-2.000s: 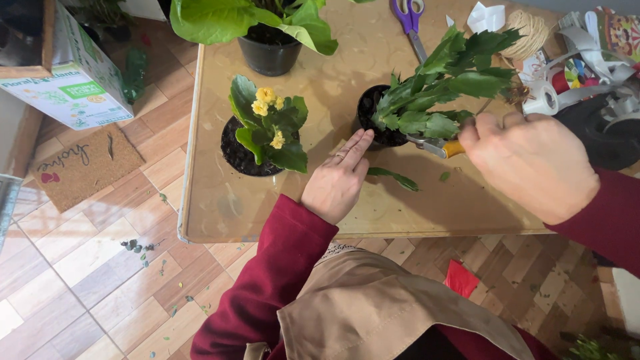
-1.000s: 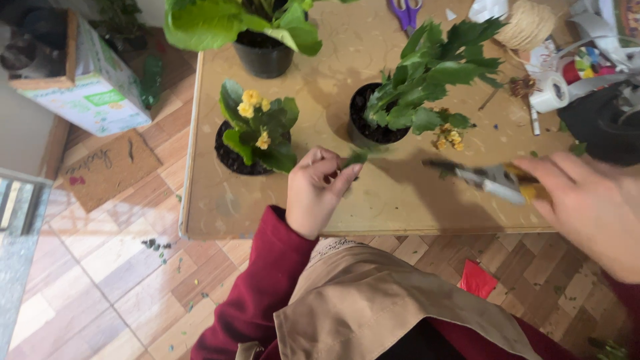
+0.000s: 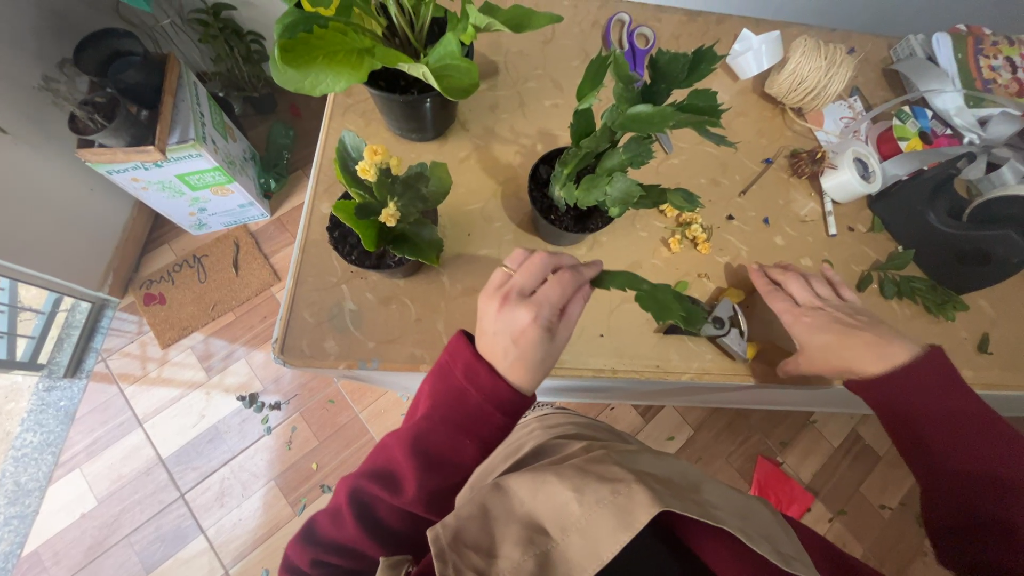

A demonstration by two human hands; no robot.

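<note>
Between the fingertips of my left hand (image 3: 538, 308) is one end of a cut, flat-jointed cactus stem (image 3: 658, 301). Its far end overlaps the pruning shears (image 3: 726, 326), which lie near the table's front edge. My right hand (image 3: 832, 320), fingers apart and holding nothing, is just right of the shears. A Christmas cactus (image 3: 616, 172) in a black plastic pot (image 3: 560, 232) stands behind the stem, with cut yellow blossoms (image 3: 686, 230) to its right. At the left is a potted yellow-flowered kalanchoe (image 3: 392, 200).
A large-leaved potted plant (image 3: 420, 112) stands at the back left. Purple-handled scissors (image 3: 630, 40), a ball of twine (image 3: 810, 72), a roll of white tape (image 3: 852, 170), ribbons and a black tape dispenser (image 3: 952, 224) occupy the back and right. A leafy sprig (image 3: 916, 288) lies at the right.
My right hand has let go of the pruning shears, which now lie on the table. My left hand, earlier at the cactus pot, has come away and holds the cut stem.
</note>
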